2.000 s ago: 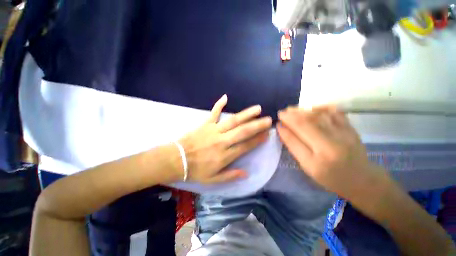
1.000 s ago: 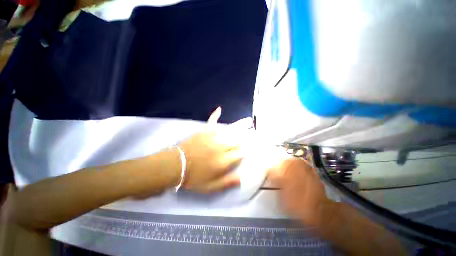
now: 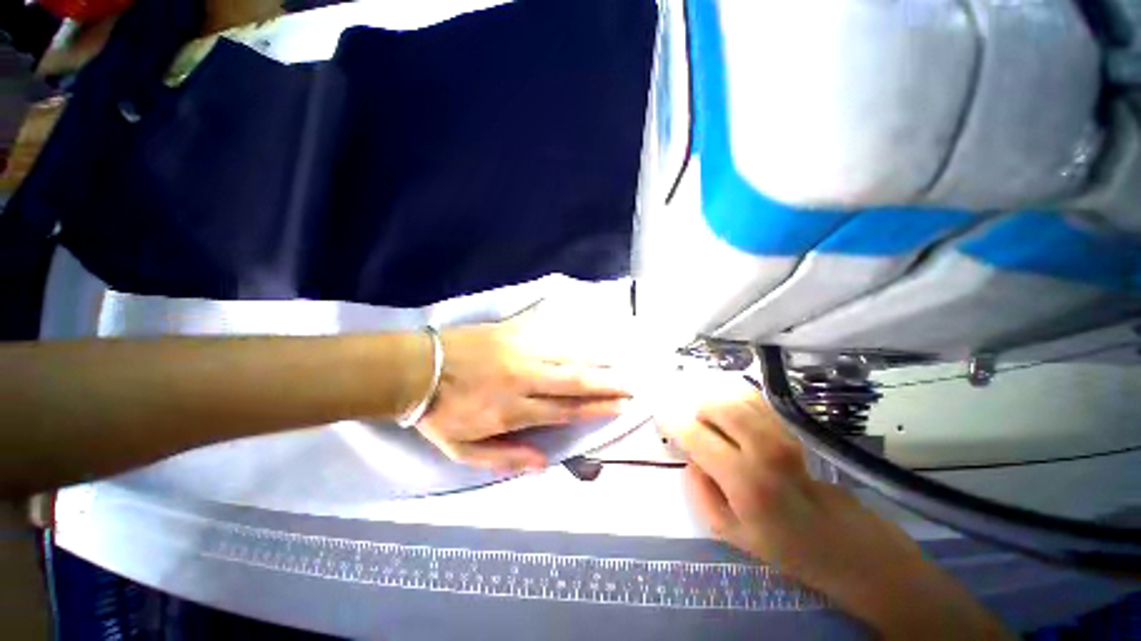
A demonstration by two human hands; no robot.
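Observation:
A navy panel (image 3: 463, 163) lies spread left of the sewing machine head (image 3: 863, 138). A white facing piece (image 3: 238, 363) lies along its near side, with a thin dark curved edge showing. My left hand (image 3: 507, 394) lies flat on the white piece, fingers spread and pointing at the needle area. My right hand (image 3: 751, 470) is just right of it, fingers bent, fingertips near the presser foot (image 3: 716, 356). Glare washes out the cloth there, so I cannot tell whether the right fingers grip its edge.
A grey table edge with a printed ruler (image 3: 551, 577) runs along the front. A black curved tube (image 3: 876, 482) crosses at the right, beside a dark coiled part (image 3: 836, 398). More dark cloth (image 3: 88, 163) lies at the far left.
My view has moved from the lap over to the machine head and ruler edge since the oldest frame. My left forearm now lies more level, and my right fingers are more bent below the needle area.

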